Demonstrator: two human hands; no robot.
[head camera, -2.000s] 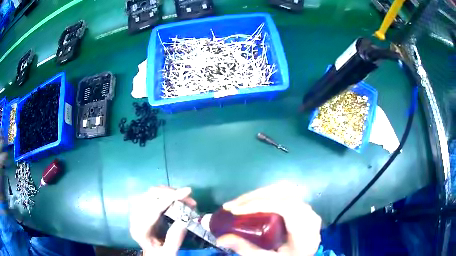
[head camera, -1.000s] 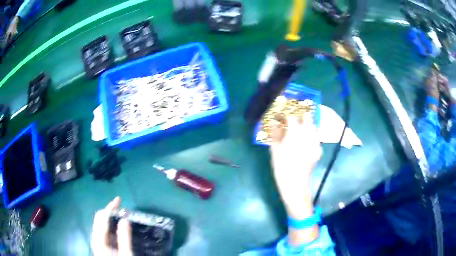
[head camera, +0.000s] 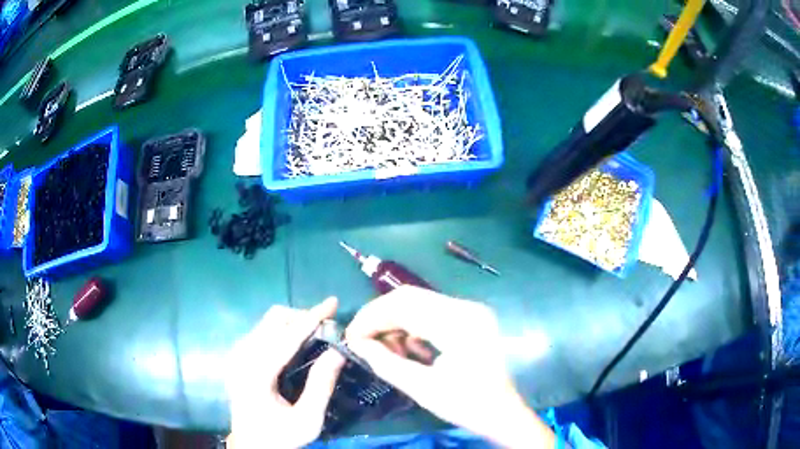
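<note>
A black housing (head camera: 364, 395) is held low in front of me, partly hidden by both hands. My left hand (head camera: 285, 373) grips its left side, with a thin pale rod near the thumb. My right hand (head camera: 439, 351) is at the housing's upper edge, fingertips pinched close to the left fingers; what they pinch is too small and bright to tell. The dark red bottle (head camera: 395, 275) lies on the green bench just beyond my right hand, its pale nozzle pointing up and left.
A blue bin of white pins (head camera: 382, 174), dark loose clips (head camera: 246, 221), an open black housing (head camera: 167, 188), a bin of black parts (head camera: 75, 206), a small screwdriver (head camera: 472, 257), a brass bin (head camera: 596, 215) and the electric screwdriver (head camera: 592, 140) hanging over it. More housings stand behind.
The red bottle left my right hand and lies on the bench. One second ago my right hand was at the brass bin; now it is back at the housing beside my left hand.
</note>
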